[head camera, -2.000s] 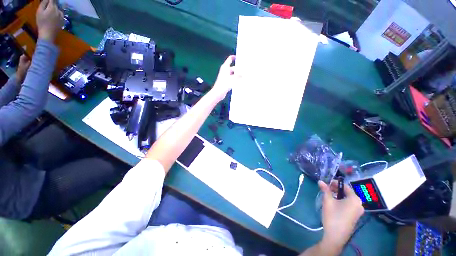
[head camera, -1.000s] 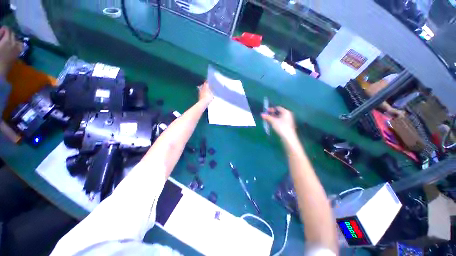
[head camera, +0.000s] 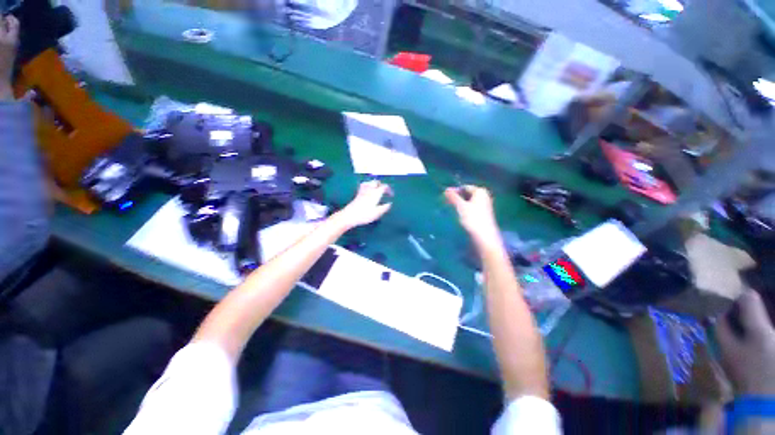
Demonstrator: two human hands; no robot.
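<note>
My left hand (head camera: 370, 202) is over the green bench just below the white paper sheet (head camera: 383, 144), not touching it. Its fingers are blurred, and whether it holds anything cannot be told. My right hand (head camera: 470, 204) is further right, fingertips together around something small and dark that is too blurred to name. The sheet lies on the bench with a grey band across it. The white backing strip (head camera: 399, 307) lies nearer me, with a black adhesive pad sheet (head camera: 319, 268) at its left end and a small black part (head camera: 386, 276) on it.
Stacked device assemblies (head camera: 212, 170) stand at left beside an orange fixture (head camera: 72, 127). A power supply (head camera: 563, 273) with lit digits is at right, near a plastic bag and white cable (head camera: 442, 282). Another person's hand (head camera: 748, 331) is at the right edge, a sleeve (head camera: 24, 183) at the left.
The white sheet, held up by my left hand before, now lies on the bench, released. My left hand has drawn back towards me. A person's hand has appeared at the right edge.
</note>
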